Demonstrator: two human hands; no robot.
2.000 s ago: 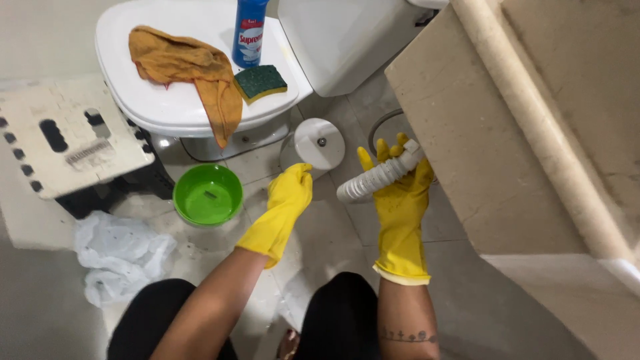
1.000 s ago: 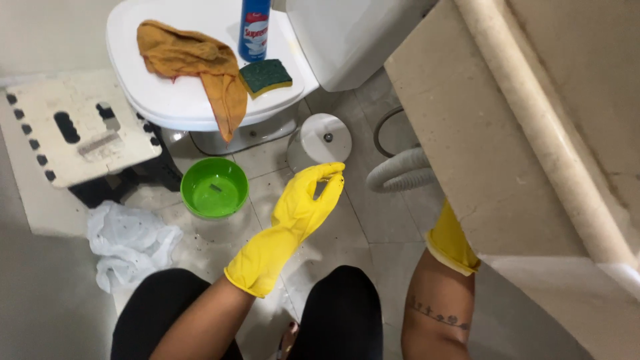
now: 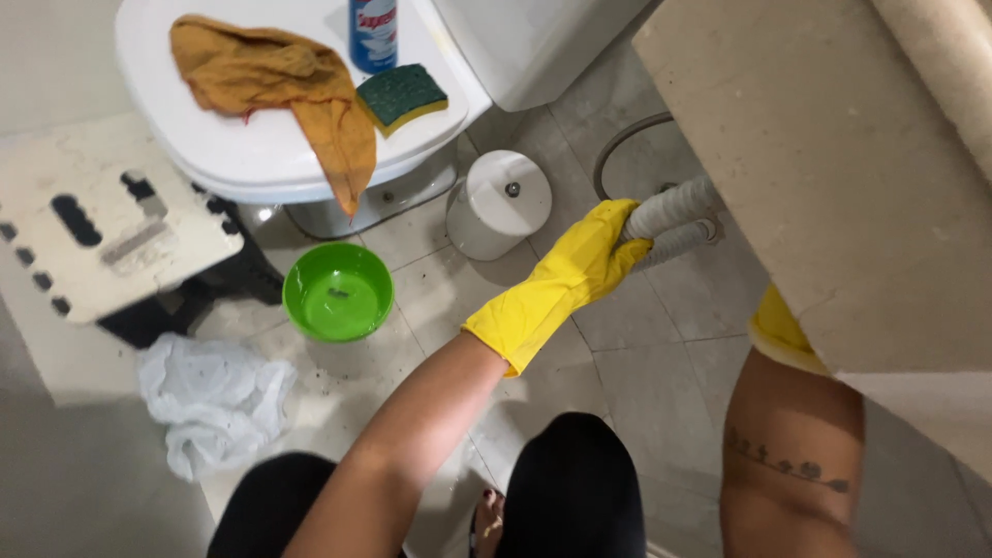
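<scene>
My left hand (image 3: 577, 271), in a yellow rubber glove, has its fingers around the bend of a grey corrugated drain hose (image 3: 673, 208). The hose runs right, out of sight beneath the stone washbasin counter (image 3: 806, 178). Of my right hand (image 3: 783, 329) only the yellow glove's cuff shows; the counter hides its fingers, so what it touches cannot be seen. A thin flexible supply hose (image 3: 608, 151) curves behind the drain hose. A white lidded bin (image 3: 496, 209) stands on the floor to the left of the gloved left hand.
On the closed toilet lid (image 3: 155, 116) lie an orange cloth (image 3: 263, 66) and a green-and-yellow sponge (image 3: 403, 97), beside a blue bottle (image 3: 373, 39). A green bowl (image 3: 339, 293), a folding step stool (image 3: 101, 225) and a crumpled white plastic bag (image 3: 213, 399) are on the tiled floor.
My left hand has moved right and taken hold of the drain hose. My right hand, seen at the hose two seconds ago, has gone under the counter.
</scene>
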